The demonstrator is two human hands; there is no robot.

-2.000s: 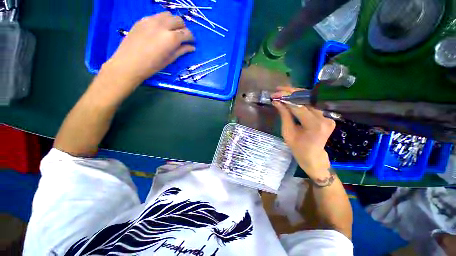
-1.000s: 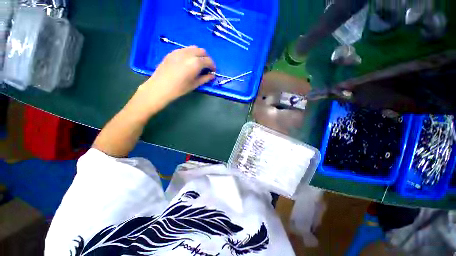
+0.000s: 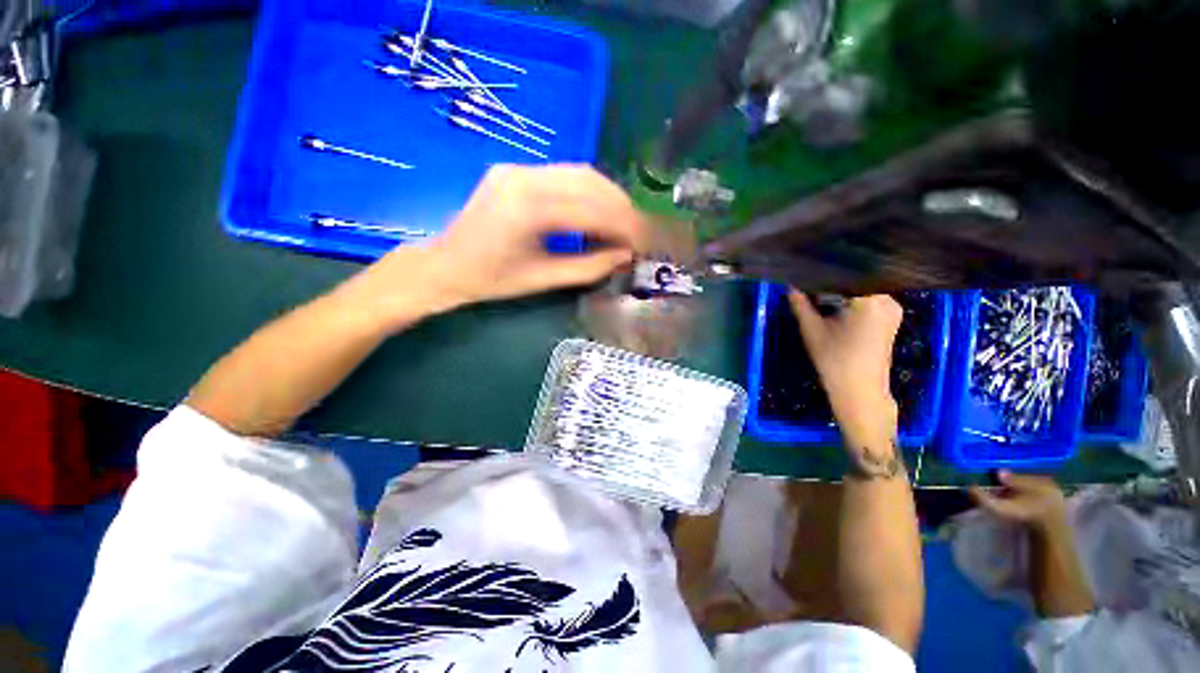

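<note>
My left hand (image 3: 546,230) is at the silvery fixture block (image 3: 666,278) on the brownish base plate (image 3: 632,326), its fingertips close together at the block's left edge; whether they hold anything is too blurred to tell. My right hand (image 3: 853,345) reaches into the blue bin of black fittings (image 3: 928,427), fingers bent down; what is between them cannot be seen. The clear box of aligned stemmed pieces (image 3: 637,423) sits at the bench edge by my lap. The blue tray (image 3: 270,145) at upper left holds several scattered stemmed pieces (image 3: 498,121) with dark heads.
The dark press lever (image 3: 908,217) stretches over the right side, above the bins. A blue bin of silver-white parts (image 3: 1020,362) stands farther right. Clear boxes (image 3: 40,217) stand at far left. Another person's hand (image 3: 1030,502) is at the lower right, past the bench edge.
My left hand has moved right from the blue tray to the fixture block. My right hand, out of clear view a second ago, is now in the black fittings bin. The camera view has shifted.
</note>
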